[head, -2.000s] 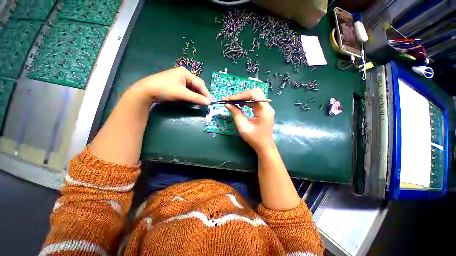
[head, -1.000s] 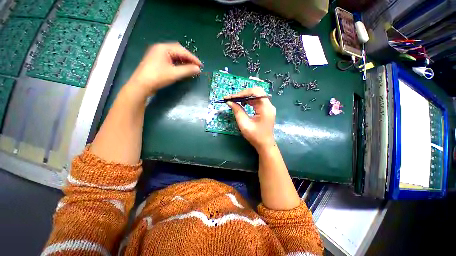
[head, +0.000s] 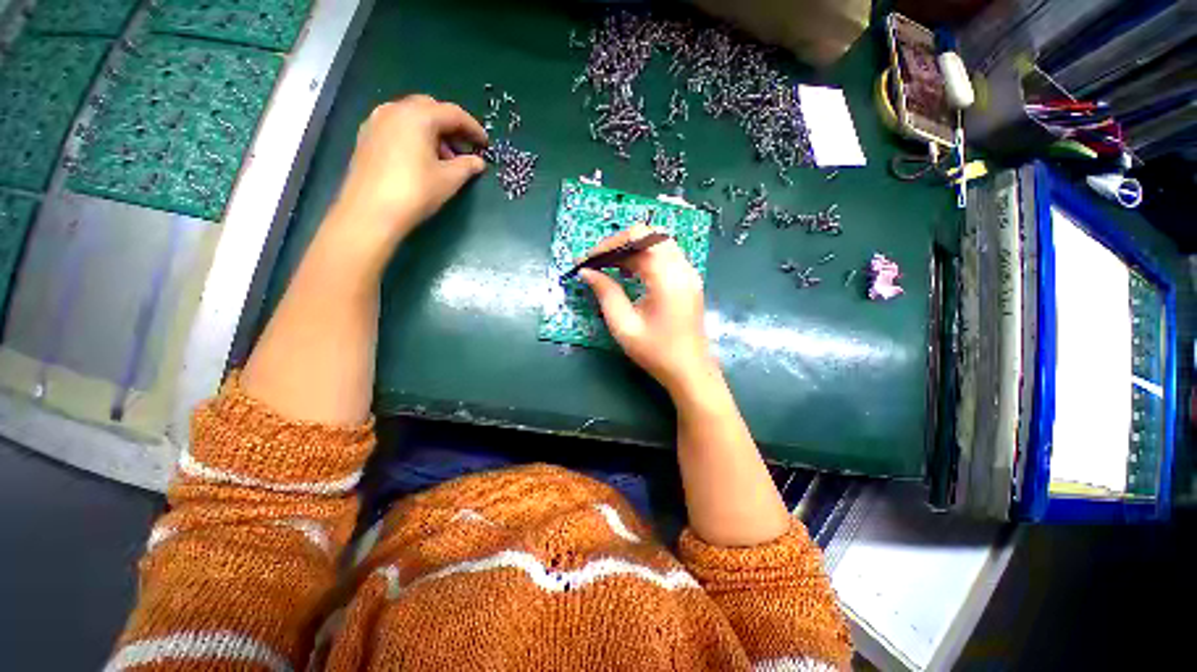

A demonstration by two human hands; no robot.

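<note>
A green circuit board [head: 571, 309] lies flat on the dark green mat, partly covered by my right hand. My right hand [head: 656, 302] holds dark tweezers [head: 617, 253] like a pen, with the tip over the board's left part. My left hand [head: 414, 158] is beside a small component pile [head: 516, 171], beyond the board's upper left. Its thumb and forefinger are close together at the pile's left edge; whether a component is between them is too small to tell.
A main component heap [head: 709, 79] spreads at the back, with a white slip [head: 831, 126] beside it. Small side groups [head: 781, 217] and a pink lump [head: 883, 277] lie right. A tray frame [head: 269, 171] with green boards is left; a blue-framed holder [head: 1037, 394] stands right.
My left hand has moved from the board up and left to the small pile, uncovering it. My right hand stays over the board; the tweezers have tilted steeper.
</note>
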